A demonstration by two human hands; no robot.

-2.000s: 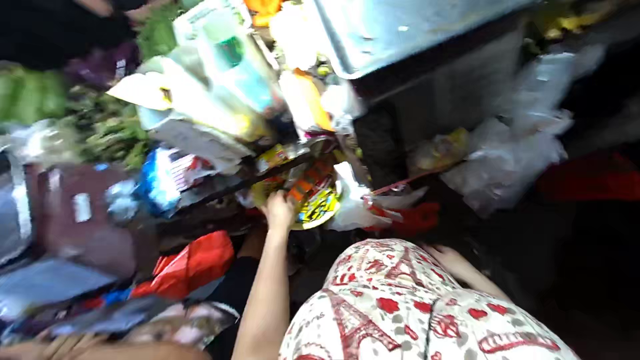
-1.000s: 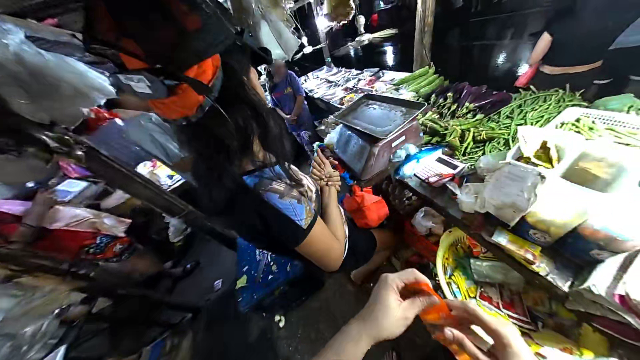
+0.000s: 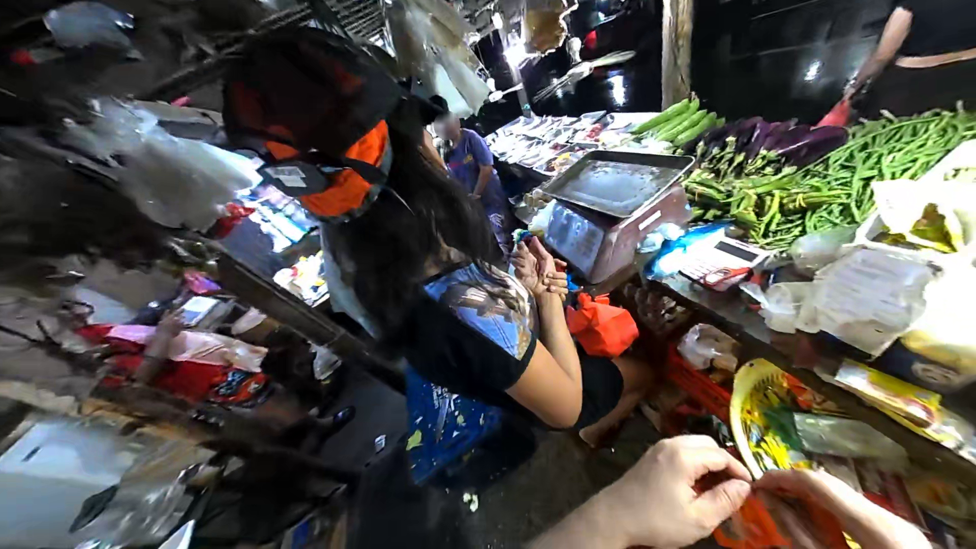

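Near the lower right, my left hand [image 3: 679, 488] and my right hand [image 3: 835, 503] pinch the top of an orange-red plastic bag [image 3: 770, 522] between them, their fingertips nearly meeting. The lower part of the bag runs out of the frame at the bottom. Just beyond my hands sits a round yellow basket [image 3: 743, 389] with packets in it. A clear plastic packet [image 3: 850, 436] lies near my right hand.
A person in a black cap [image 3: 313, 99] sits close ahead on a blue seat [image 3: 442, 427]. A weighing scale [image 3: 602, 236] with a metal tray, a calculator [image 3: 724, 259], long green beans [image 3: 877, 168] and eggplants [image 3: 770, 141] are on the stall at right. A red bag [image 3: 602, 324] hangs near the scale.
The view swung widely after the oldest frame, where one hand reached into the yellow basket. Since one second ago, both hands have stayed on the orange-red bag, now lower in view.
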